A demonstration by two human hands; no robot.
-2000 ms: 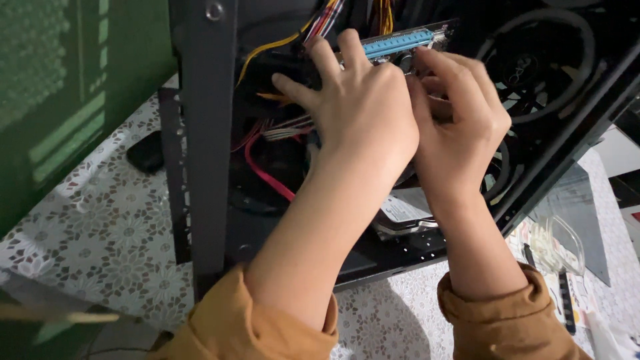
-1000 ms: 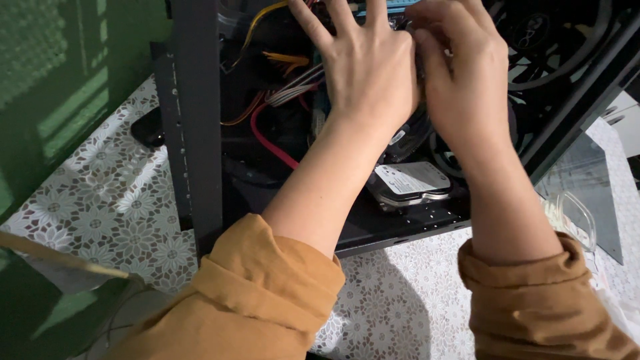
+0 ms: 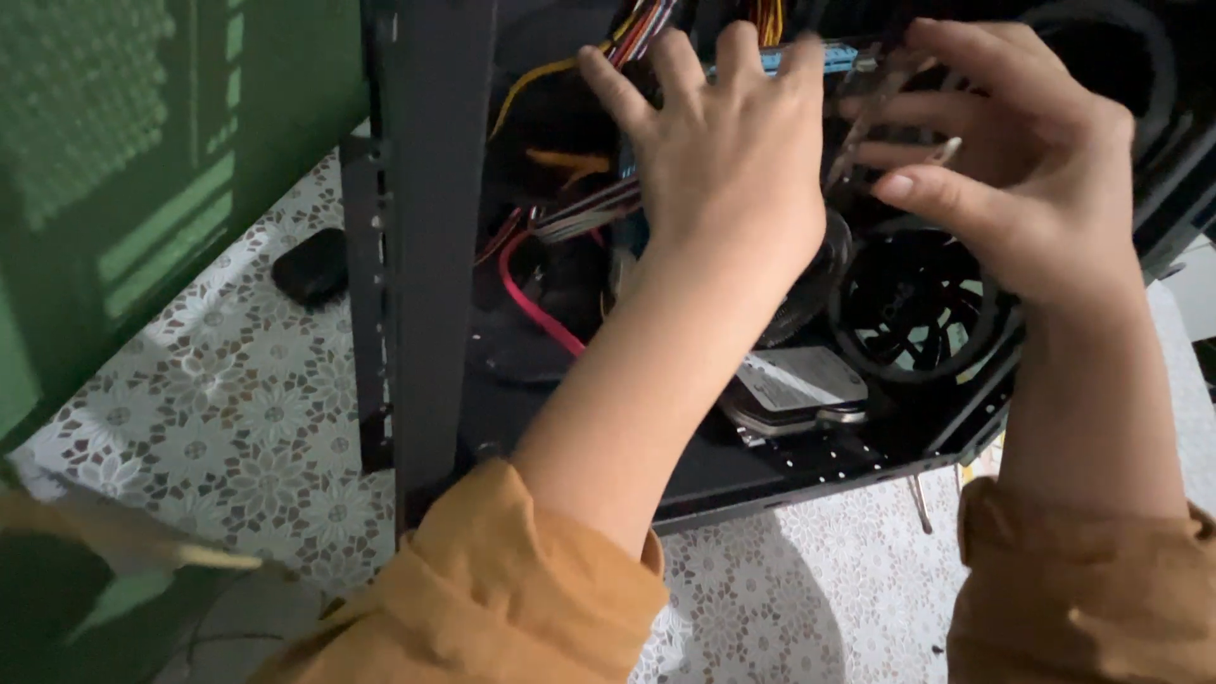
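A black computer case (image 3: 442, 256) lies open with its inside facing me. My left hand (image 3: 731, 161) reaches into it with fingers spread, over the motherboard area beside a blue slot connector (image 3: 826, 59); its fingertips partly hide what they touch. At the right, my right hand (image 3: 1026, 161) is curled, with the thumb apart from the fingers. A thin, blurred strip or cable shows between them; whether it is held cannot be told. Below the hands are a hard drive (image 3: 803, 378) with a label and a case fan (image 3: 907, 304).
A red cable (image 3: 532, 304), yellow wires (image 3: 532, 81) and grey-white wires (image 3: 589, 211) run inside the case at left. A black mouse-like object (image 3: 312, 268) lies on the floral lace tablecloth (image 3: 275, 413). The green wall (image 3: 180, 142) is behind. A metal tool shaft (image 3: 920, 503) lies near the lower edge.
My right hand has moved away from my left and opened up its thumb and fingers. The fan below it is now more visible. The left hand remains spread over the board area.
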